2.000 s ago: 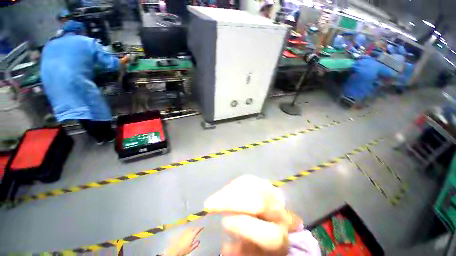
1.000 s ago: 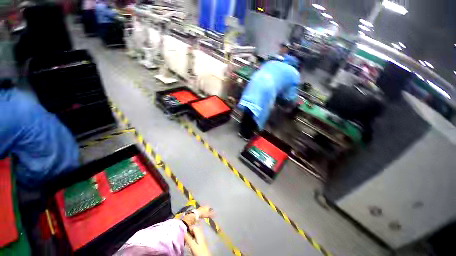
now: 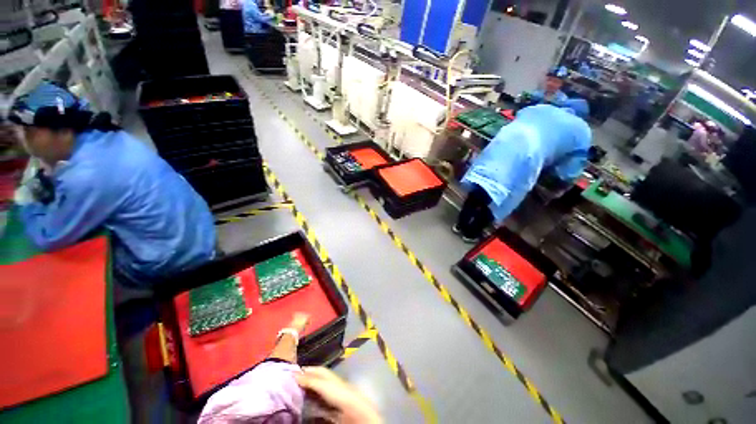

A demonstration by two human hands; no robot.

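A black bin (image 3: pixel 346 310) lined with a red mat (image 3: pixel 269 335) stands at the lower left. Two groups of green circuit boards (image 3: pixel 217 306) lie on the mat, near its back. My left hand (image 3: pixel 297 323), with a band at the wrist and a pink sleeve, is over the bin's right part, to the right of the boards. It looks empty, with fingers extended, and touches no board. My right hand (image 3: pixel 341 396) is a blurred shape close to the camera at the bottom edge; its fingers cannot be made out.
A person in a blue smock (image 3: pixel 137 199) sits left, behind a bench with a red sheet (image 3: pixel 54 310). Tall stacked black bins (image 3: pixel 203 124) stand beyond. Another person (image 3: pixel 530 157) bends over a green bench across the taped aisle. An open bin with boards (image 3: pixel 507 269) stands on the floor there.
The view has swung left, bringing the bin and seated person into fuller view. My left hand has moved from over the aisle to over the bin. The person across bends lower.
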